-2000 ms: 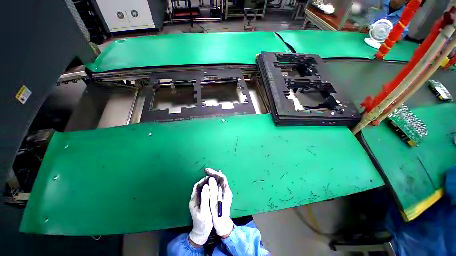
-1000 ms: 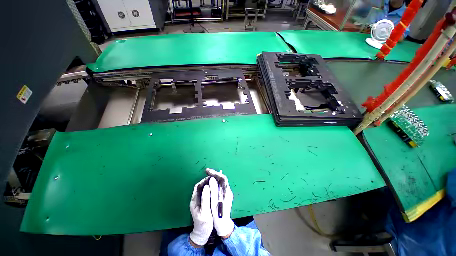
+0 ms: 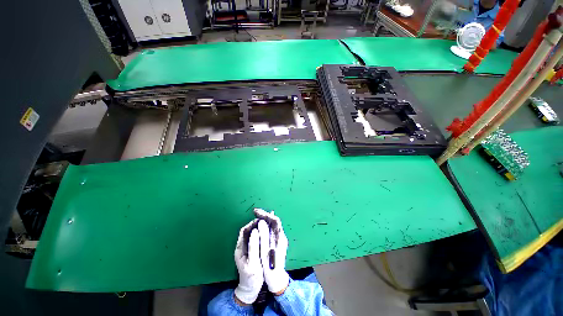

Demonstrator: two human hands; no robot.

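Note:
My left hand [image 3: 249,264] and my right hand [image 3: 273,256], in white gloves with dark fingertip areas, are pressed palm to palm over the near edge of the green mat [image 3: 154,216]. A slim dark stick, perhaps a marker pen [image 3: 271,258], lies along the fingers of my right hand. My left hand shows nothing held; its palm side is hidden against the right. Beyond the mat, an empty black carrier [image 3: 245,117] with two cut-outs sits in the conveyor track.
Stacked black carriers [image 3: 338,117] stand right of the track. Tan poles with red wrapping [image 3: 494,102] rise beyond them. A circuit board [image 3: 505,154] lies on the neighbouring bench at the right. A dark machine housing [image 3: 46,80] fills the left. A white fan [image 3: 470,38] stands at the back.
My hands and the carriers stay where they were. At the right edge, the neighbouring person's blue sleeve has shifted lower, showing more of the yellow bench edge.

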